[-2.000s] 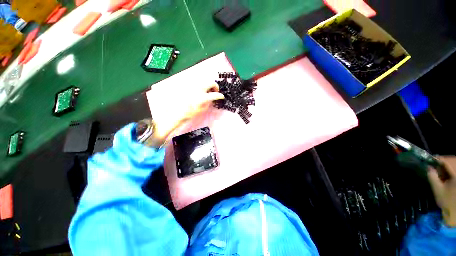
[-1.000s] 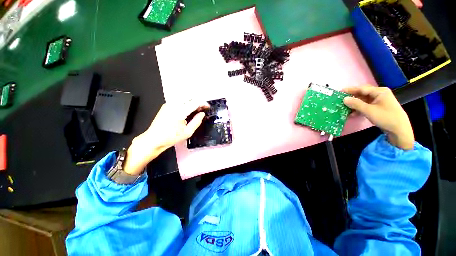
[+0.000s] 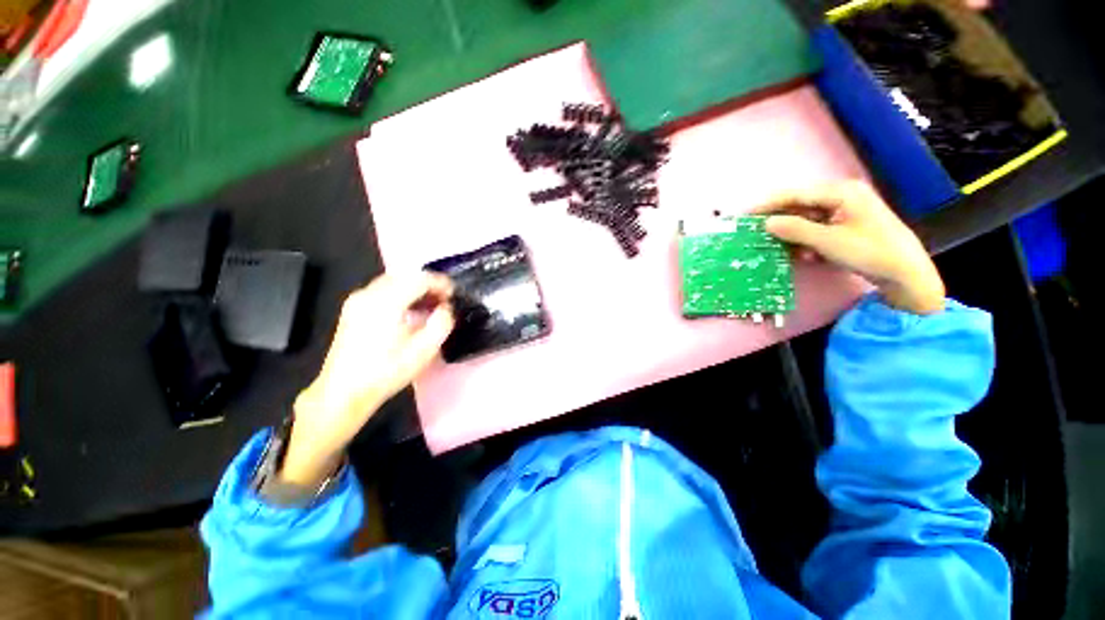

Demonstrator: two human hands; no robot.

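Observation:
The black bottom housing [image 3: 494, 298] lies open on the pink mat [image 3: 606, 345], its inside shiny. My left hand [image 3: 385, 333] is at its left edge, thumb and fingers closed on that edge. My right hand [image 3: 854, 242] holds a green circuit board [image 3: 734, 273] by its upper right corner, over the right part of the mat. The board's metal connectors point toward me. A loose heap of black toothed strips [image 3: 596, 170] lies on the mat above and between the two hands. No strip is clearly visible in either hand.
A blue box with yellow rim [image 3: 1020, 160] full of black strips stands at upper right. A dark green block [image 3: 715, 61] lies at the mat's top. Black-framed green units [image 3: 339, 70] sit on the green belt [image 3: 230, 91]. Black housings [image 3: 262, 297] are grouped left of the mat. A brown carton is at lower left.
My right hand has brought the circuit board in from the right, turning it roughly square to the mat. My left hand has gone from the strips to inside the housing, then to its left edge.

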